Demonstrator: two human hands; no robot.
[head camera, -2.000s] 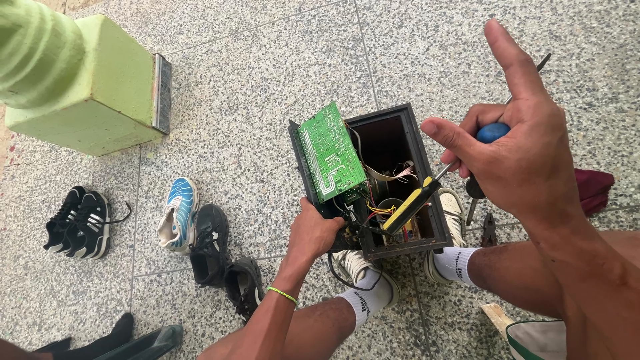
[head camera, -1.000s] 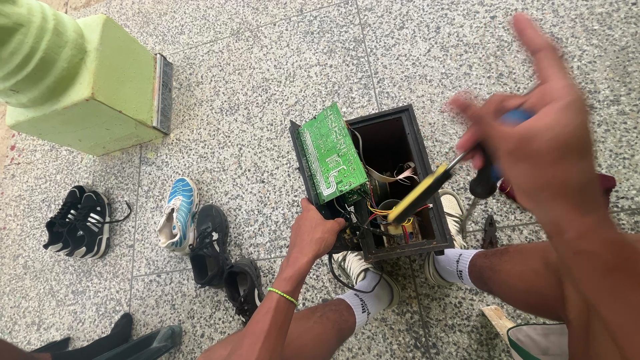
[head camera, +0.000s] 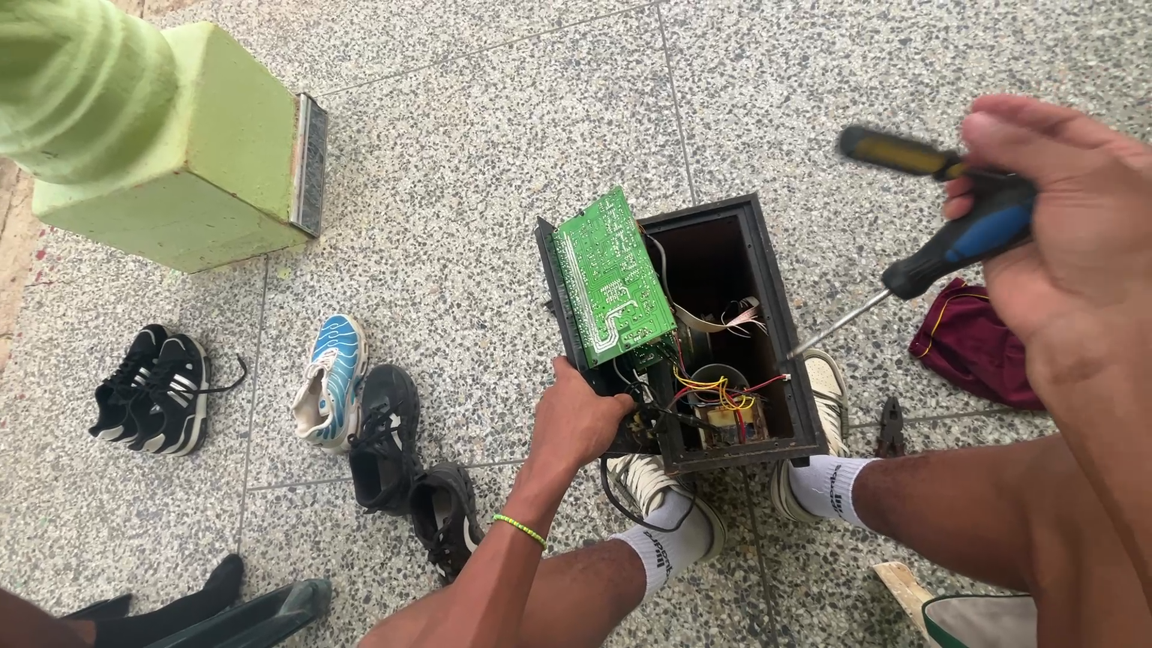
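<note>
A black speaker cabinet (head camera: 776, 270) lies open-faced between the feet, with wires, a transformer (head camera: 733, 421) and a round magnet inside. A green circuit board (head camera: 616, 279) is fixed along a black panel (head camera: 560, 297) tilted out at the cabinet's left side. My left hand (head camera: 580, 418) grips the lower end of that panel, beside the wires. At the right, raised over the floor, my right hand (head camera: 1062, 207) holds two screwdrivers: one with a black and blue handle (head camera: 967, 236), its shaft toward the cabinet's right edge, and one with a black and yellow handle (head camera: 900, 153).
Pliers (head camera: 890, 427) and a maroon cloth (head camera: 972, 346) lie right of the cabinet. Black sneakers (head camera: 166, 391), a blue and white shoe (head camera: 333, 378) and black shoes (head camera: 387, 436) are at left. A green pillar base (head camera: 180, 162) stands upper left. A black cable loops by my foot.
The yellow-handled screwdriver has swung from over the cabinet to the upper side of my right hand, and the other one's shaft now points toward the cabinet. My left hand stays on the panel.
</note>
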